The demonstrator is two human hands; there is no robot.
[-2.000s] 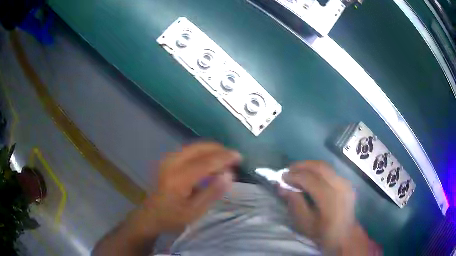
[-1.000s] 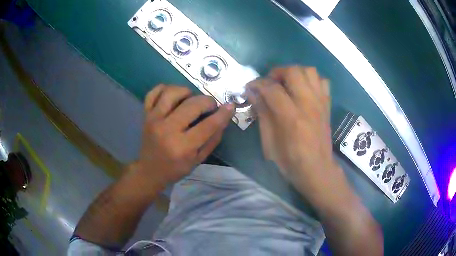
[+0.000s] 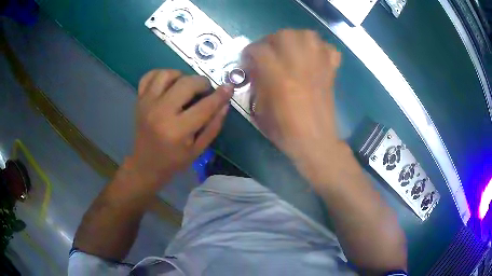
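A silver-grey four-fan module (image 3: 196, 60) lies slantwise on the green surface, with round openings and bright rings facing up. My left hand (image 3: 178, 116) is at its near edge, fingers bent, with the index fingertip by the third ring. Whether it holds something thin is unclear. My right hand (image 3: 294, 81) is over the module's lower right end and hides the fourth ring. Its fingertips are near the third ring, beside a bright white patch that may be a wipe or glare. What it holds is hidden.
A stack of plates (image 3: 402, 172) with dark ribbed sides stands at right. A bright metal rail (image 3: 388, 70) curves behind it. Pale parts (image 3: 353, 11) lie beyond the rail at the top. Violet light (image 3: 486, 200) glares at the right edge. Floor shows at left.
Both hands have moved forward from near my body onto the module, then from the fourth ring to the third. The white piece seen earlier in my right hand is no longer clearly visible.
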